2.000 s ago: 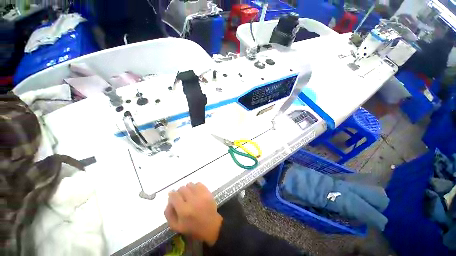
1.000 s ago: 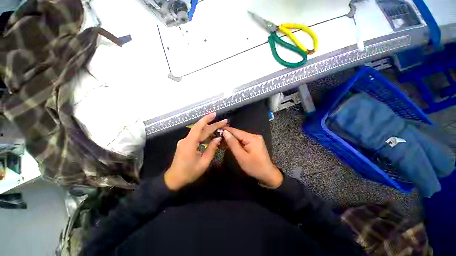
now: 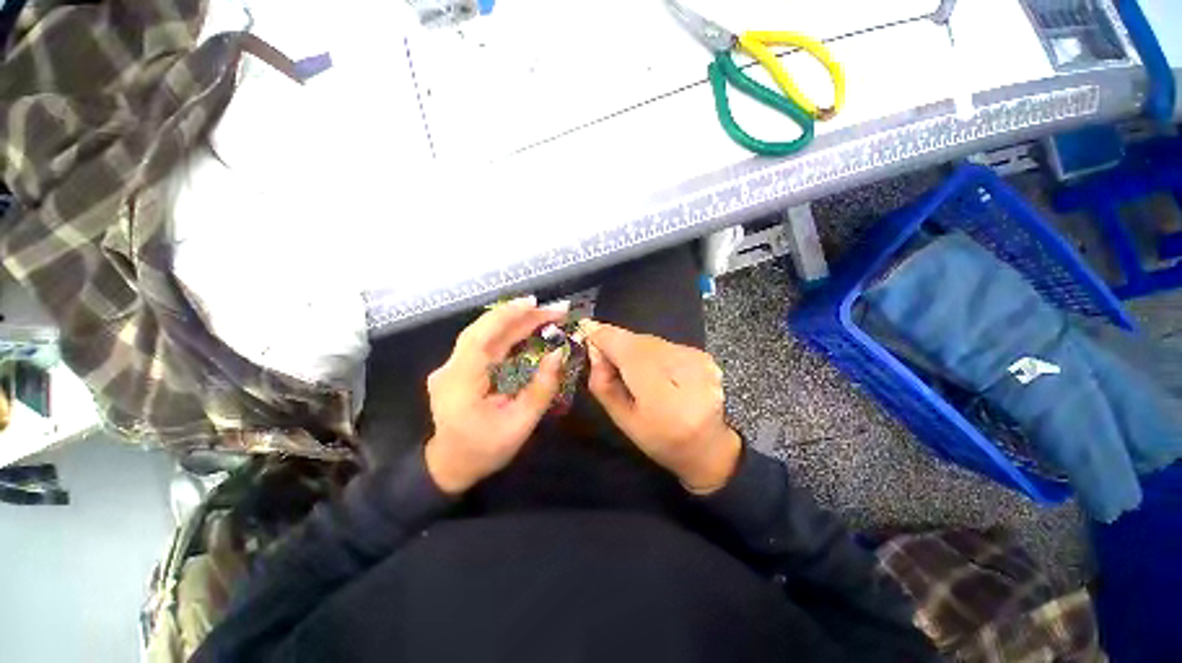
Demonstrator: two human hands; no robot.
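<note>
My left hand [image 3: 490,395] and my right hand [image 3: 659,395] meet over my lap, just below the table's front edge. A tiny silvery piece [image 3: 554,336], which looks like a bobbin or bobbin case, is in the fingertips of my left hand. My right fingertips pinch close against it; whether they hold a thread or the piece itself is too small to tell. The brown plaid jacket [image 3: 97,207] with its puffy white lining [image 3: 259,279] lies heaped at the left, hanging over the table edge.
Scissors with green and yellow handles [image 3: 765,97] lie on the white table [image 3: 519,214] at upper right. A metal machine part [image 3: 445,11] shows at the top edge. A blue crate [image 3: 843,339] with blue-grey garments [image 3: 966,317] stands at right. More plaid cloth [image 3: 992,596] lies lower right.
The view first swung down from the machine to my lap, where both hands came together. Since then my hands have shifted slightly, and my left fingers are more curled around the silvery piece.
</note>
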